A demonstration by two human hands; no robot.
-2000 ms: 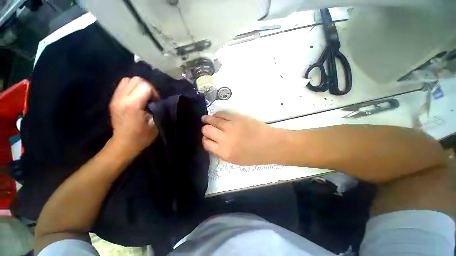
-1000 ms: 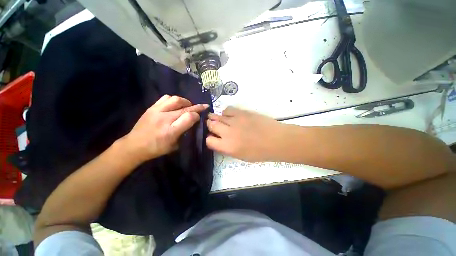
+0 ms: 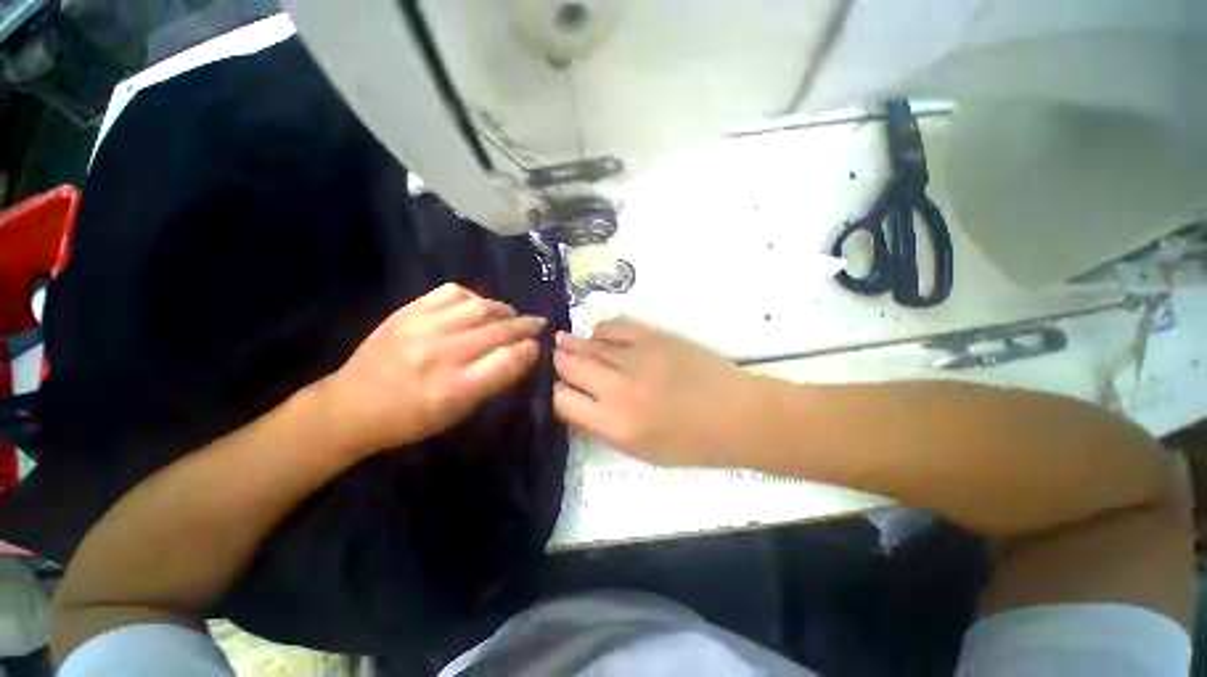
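A large dark cloth (image 3: 238,251) covers the left of the white machine table. Its right edge runs up to the presser foot and needle (image 3: 545,254) under the white machine head (image 3: 622,79). My left hand (image 3: 444,364) lies on the cloth with its fingertips pressing at the edge, just below the needle. My right hand (image 3: 649,394) is beside it, its fingertips pinching the same edge. The two sets of fingertips nearly touch. A pale ribbed knob (image 3: 592,262) and a metal disc (image 3: 621,277) sit right of the needle.
Black-handled shears (image 3: 907,232) lie on the machine bed at right. Metal thread snips (image 3: 999,349) lie below them, above my right forearm. A red crate (image 3: 46,251) stands at the far left. A pale cream bundle (image 3: 265,651) shows at the bottom left.
My left hand let go of a raised fold, came down to the edge and now lies flatter beside my right hand. The fold is flattened. The view has shifted slightly.
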